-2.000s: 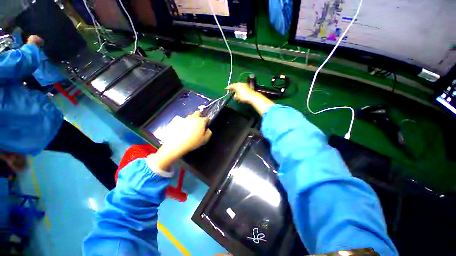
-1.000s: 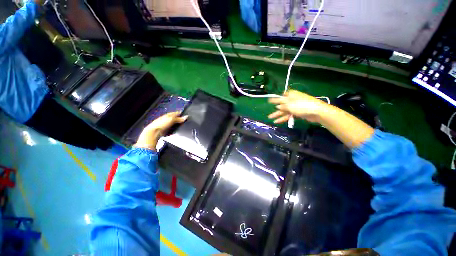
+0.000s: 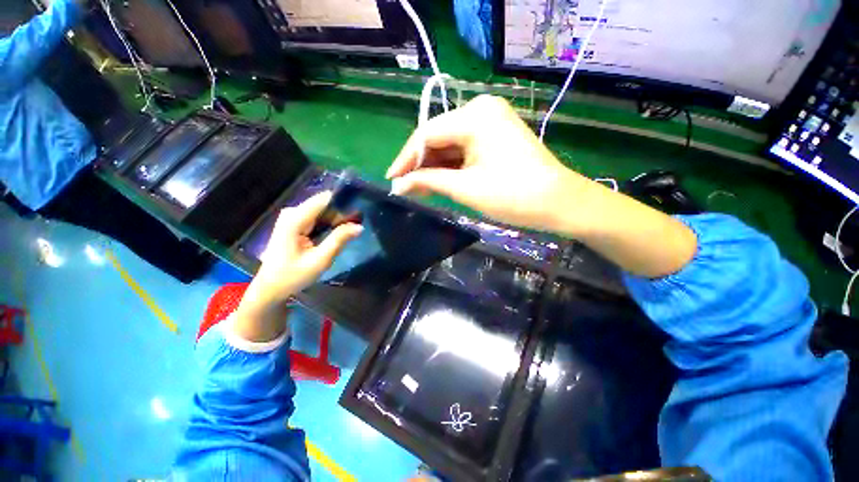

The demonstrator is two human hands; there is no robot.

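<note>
My left hand (image 3: pixel 294 247) grips the left end of a dark glossy tablet (image 3: pixel 391 235), lifted and tilted above the trays. My right hand (image 3: pixel 490 160) is at the tablet's upper edge, thumb and finger pinched on the end of a white cable (image 3: pixel 426 102); the small plug is mostly hidden by the fingers, so whether it is in the tablet cannot be told. Nearer me, another tablet (image 3: pixel 452 344) with a white label and a white handwritten mark lies in a black tray (image 3: pixel 369 374).
Several monitors, one large (image 3: pixel 650 47), stand behind the green bench mat (image 3: pixel 353 122). A black scanner (image 3: pixel 664 188) lies right. More trayed tablets (image 3: pixel 202 169) lie left. A red stool (image 3: pixel 221 306) stands below. A person in a blue smock (image 3: pixel 42 141) is far left.
My left hand has raised and tilted the tablet. My right hand has moved left to its edge with the white cable, after being apart over the bench one second ago.
</note>
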